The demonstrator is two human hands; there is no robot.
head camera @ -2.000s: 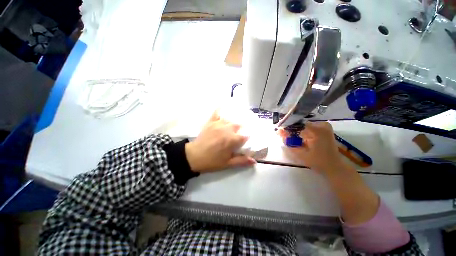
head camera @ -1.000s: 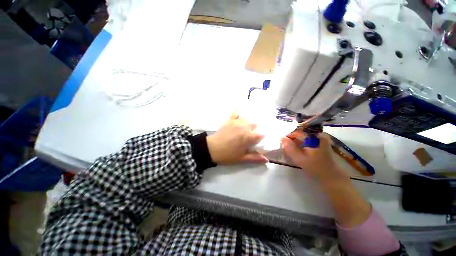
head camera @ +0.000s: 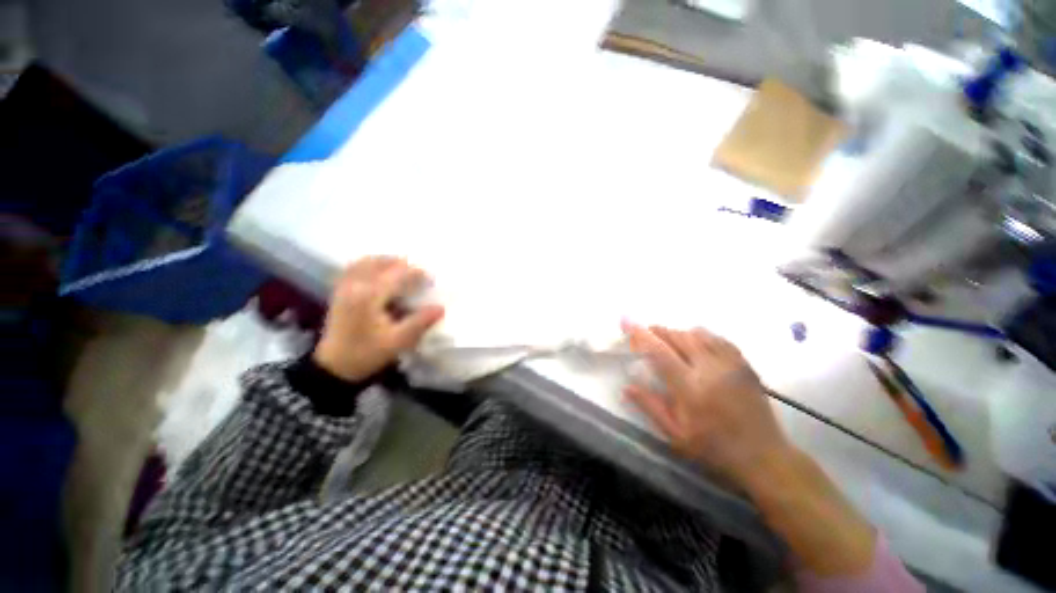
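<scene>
A white fabric piece (head camera: pixel 486 359) lies across the front edge of the white table, partly hanging over it. Its outline is blurred and lost in glare. My left hand (head camera: pixel 373 320) is closed on its left end at the table edge. My right hand (head camera: pixel 702 400) rests at the fabric's right end, fingers bent and apart; whether it grips the fabric cannot be told. The blurred sewing machine head (head camera: pixel 903 191) stands at the right, away from both hands.
Snips with orange and blue handles (head camera: pixel 921 417) lie right of my right hand. Tan cardboard (head camera: pixel 781 139) lies behind. A blue crate (head camera: pixel 174 238) stands at the left, with a white heap (head camera: pixel 226 371) below the table. A dark case (head camera: pixel 1028 539) is at the lower right.
My view has turned left. Both hands have left the needle area and moved to the table's front edge, now wider apart, with the white fabric between them.
</scene>
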